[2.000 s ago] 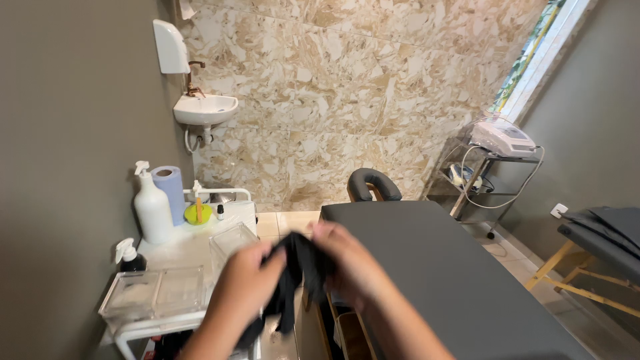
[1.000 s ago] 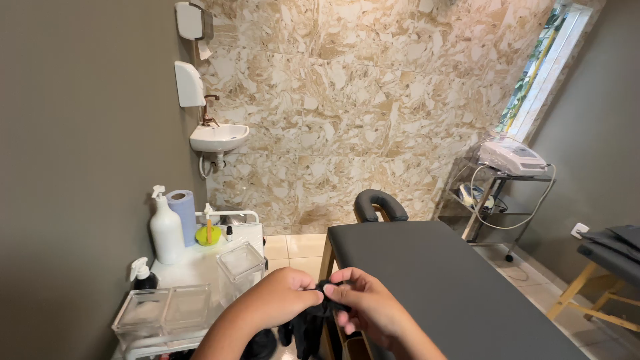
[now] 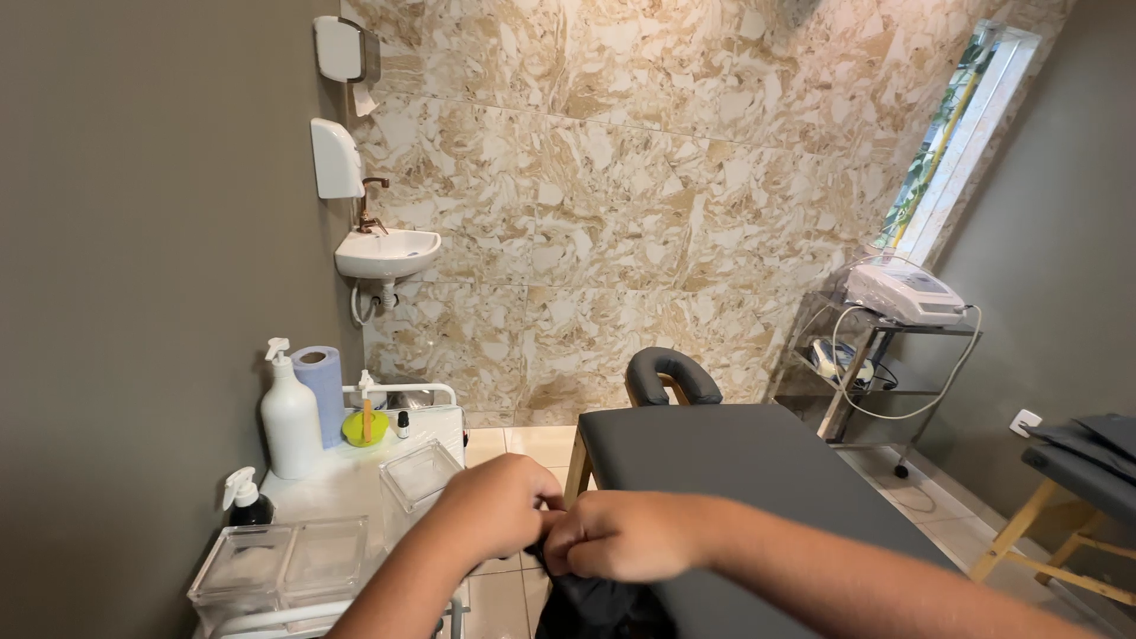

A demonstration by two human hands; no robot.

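Observation:
Both hands are close together at the lower middle of the head view, closed on a black cloth-like item (image 3: 595,608) that hangs down below them. My left hand (image 3: 510,501) touches my right hand (image 3: 603,537), and their fingers partly hide the item's upper edge. What exactly the black item is, I cannot tell. Just beyond the hands stands a dark grey massage table (image 3: 710,453) with a padded face cradle (image 3: 670,377) at its far end. To the left is a white trolley (image 3: 355,479) with a clear lidded box (image 3: 422,475) near my left forearm.
On the trolley stand a white pump bottle (image 3: 291,417), a blue paper roll (image 3: 321,390), a green bowl (image 3: 366,429), a dark pump bottle (image 3: 251,508) and clear boxes (image 3: 282,564). A small sink (image 3: 388,255) hangs beyond. At right are a metal cart (image 3: 874,355) and another padded table (image 3: 1083,461).
The black item, spread between moving hands two seconds ago, now hangs below them. My right hand has turned from fingers showing to its back showing, closed beside my left.

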